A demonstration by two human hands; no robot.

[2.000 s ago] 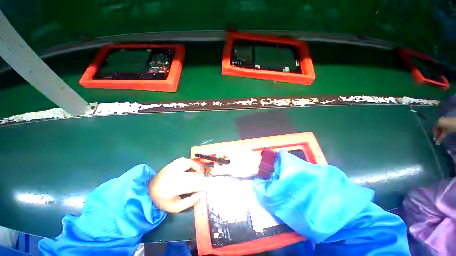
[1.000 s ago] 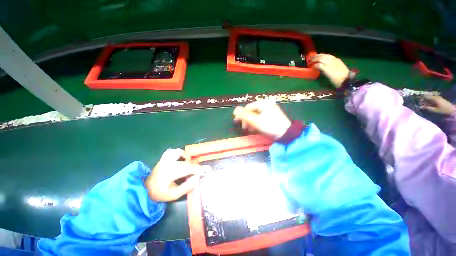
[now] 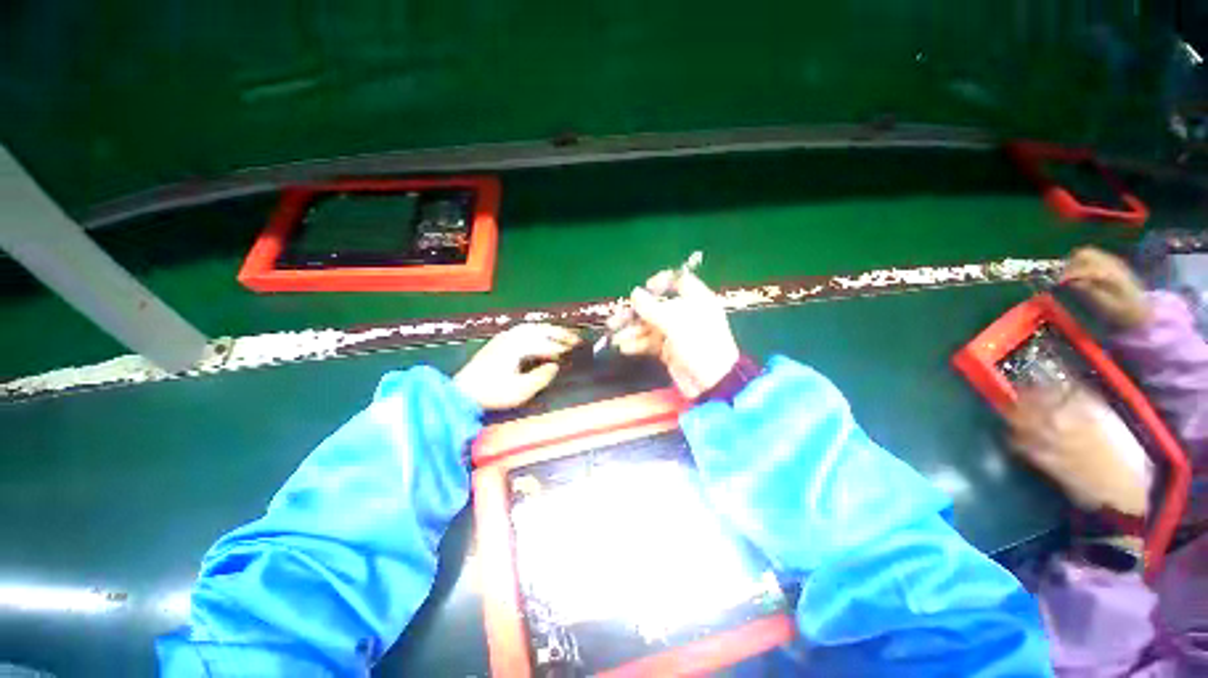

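The tablet [image 3: 596, 628] lies in its red-orange frame [image 3: 498, 570] on the bench in front of me, mostly white with glare. My left hand [image 3: 519, 364] is just beyond the frame's upper left, its fingertips close to a dark patch on the bench; whether it pinches anything is too small to tell. My right hand [image 3: 682, 331] is beyond the frame's top edge, closed on a thin pen-like tool [image 3: 692, 264] that sticks out above and below the fingers. Its lower tip is near my left fingertips.
Another red-orange tray [image 3: 493, 252] lies on the green conveyor beyond the worn edge strip [image 3: 285, 347]. A further tray [image 3: 1060, 192] is at the far right. A person in pink sleeves handles a tray [image 3: 983, 347] at the right. A pale post [image 3: 106, 272] slants at the left.
My left hand has left the frame's upper left corner and moved beyond it, near my right hand. The conveyor's middle tray is gone from there; the person in pink has a tray on the bench.
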